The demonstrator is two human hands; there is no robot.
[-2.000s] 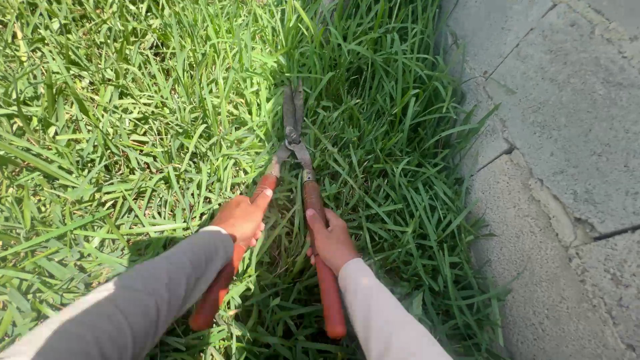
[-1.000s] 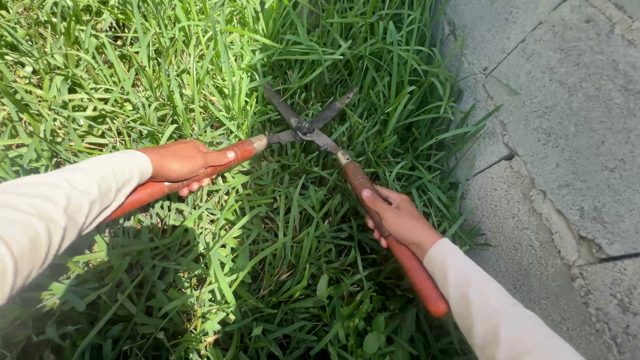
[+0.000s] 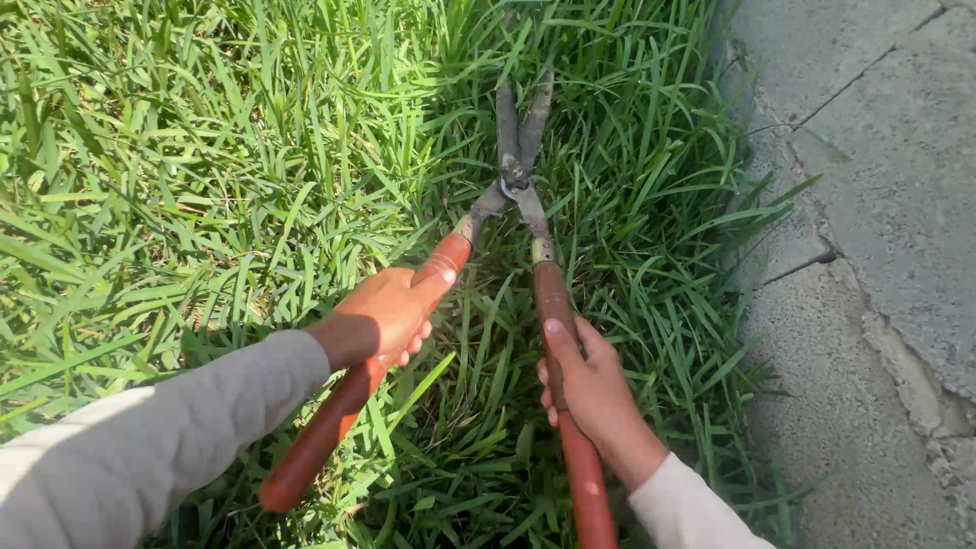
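Hedge shears [image 3: 514,179] with worn metal blades and two red handles lie low in the green grass [image 3: 290,221], their blades pointing up the view and parted by a narrow gap. My left hand [image 3: 385,316] is wrapped around the left handle, its thumb along the top. Around the upper part of the right handle my right hand [image 3: 591,381] is closed. Grass blades cross over the shear tips and partly hide them. Both forearms wear light long sleeves.
A grey concrete block wall [image 3: 877,305] with cracked mortar joints runs down the right side, and long grass leans against its edge. Sunlit grass spreads over the left; the strip beside the wall is shaded.
One second ago the handles and blades were spread wide; now my hands are nearer each other and the blades are almost together, pointing farther up the view.
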